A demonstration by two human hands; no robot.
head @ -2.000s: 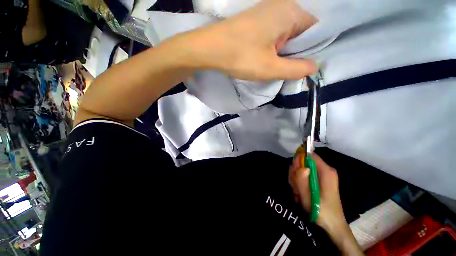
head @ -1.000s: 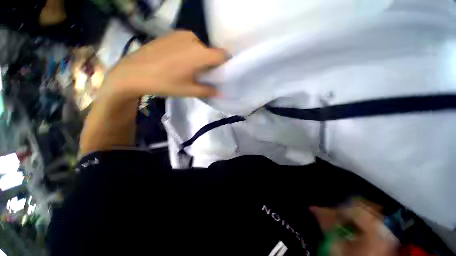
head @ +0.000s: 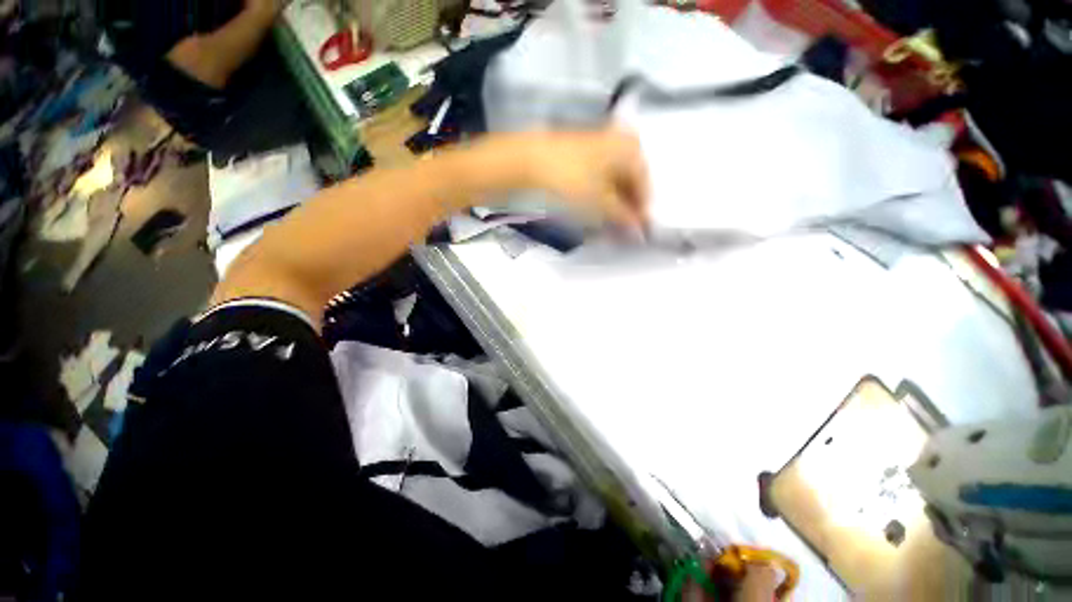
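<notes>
The white garment panel [head: 752,159] with a dark band lies bunched on the far part of the white table. My left hand [head: 600,176] is blurred, with its fingers closed on the panel's near left edge. My right hand [head: 752,582] is at the bottom edge, mostly cut off. It holds the scissors by their green and orange handle loops [head: 770,557]; the blades are hard to make out. Other white and navy pieces [head: 411,412] lie crumpled below the table's left edge, by my lap.
The white table [head: 694,341] has a sewing machine [head: 999,482] with a metal plate [head: 870,482] at lower right. A red basket [head: 823,29] stands beyond the panel. Another person's arm [head: 223,47] is at upper left, beside a green-edged table [head: 317,82]. Scraps litter the floor.
The view has swung towards the table and machine. The panel has gone from my lap onto the far tabletop with my left hand. The scissors are away from the fabric, low in my right hand.
</notes>
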